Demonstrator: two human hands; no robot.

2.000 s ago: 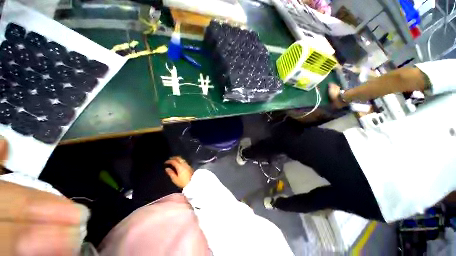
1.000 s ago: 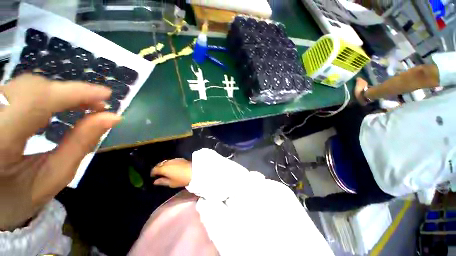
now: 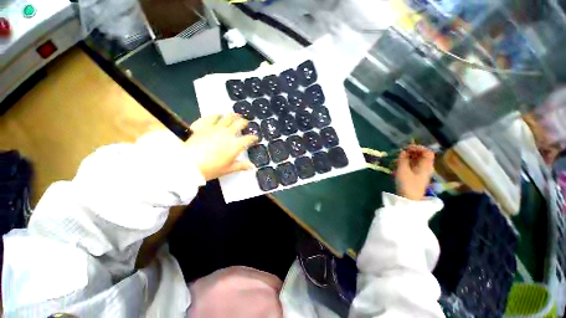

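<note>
Black rounded-square plastic pieces [image 3: 287,123] with small pale dots lie in rows of five on a white sheet [image 3: 217,93] in front of me, tilted on the green bench. My left hand [image 3: 220,146] lies over the sheet's left edge, fingers spread, its fingertips at the leftmost pieces; what is under the palm is hidden. My right hand [image 3: 414,171] is raised right of the sheet, its fingertips pinched together around a small tangle of thin reddish-brown strands [image 3: 414,152]; what they are is too blurred to tell.
An open carton [image 3: 191,46] stands behind the sheet. Wooden surface [image 3: 74,105] and a button-panel machine [image 3: 37,28] are at left. Clear-walled equipment [image 3: 397,81] is at back right. Pale-yellow strips [image 3: 375,159], a wrapped black stack [image 3: 478,248] and a yellow-green slatted box [image 3: 527,300] are at right.
The view has swung left to centre the sheet. My left hand has come down from its raised pinch onto the sheet's edge. My right hand has moved from near my lap up over the bench.
</note>
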